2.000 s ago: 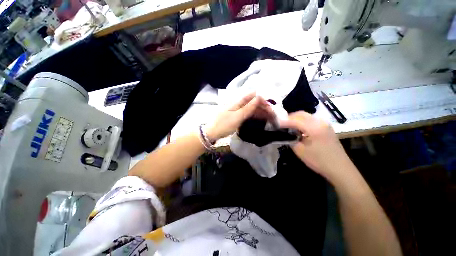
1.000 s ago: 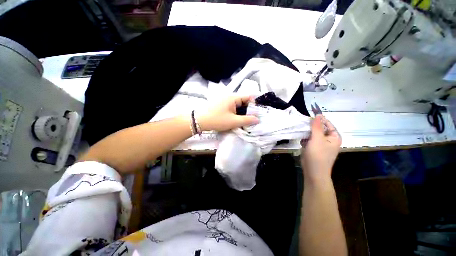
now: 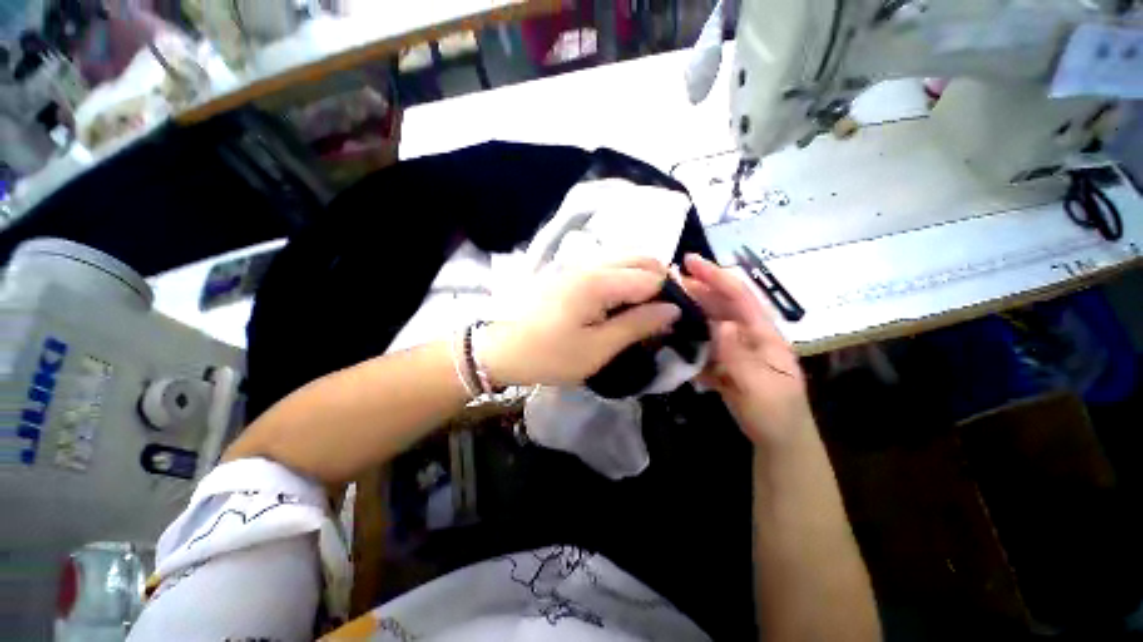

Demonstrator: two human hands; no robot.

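Note:
A black garment (image 3: 364,238) lies heaped on the white table, with crumpled white lining (image 3: 614,226) over it and a white piece hanging below the table edge. My left hand (image 3: 583,320) pinches a black and white part of the garment near the table's front edge. My right hand (image 3: 750,357) is at the same part from the other side, its fingers at the cloth; the exact grip is partly hidden. Thread snips (image 3: 768,284) lie on the table just right of my right hand, blades towards the machine.
A sewing machine head (image 3: 802,63) stands at the far right, with ring-handled scissors (image 3: 1093,205) near it. A second machine head (image 3: 107,389) is at the left. A dark rectangular device (image 3: 236,276) lies beside the garment. The wooden table edge (image 3: 928,319) runs along the front.
The view has shifted. The white cloth stretched between my hands is now gathered, with black cloth showing. My right hand has moved off the snips' handle side and closer to my left hand.

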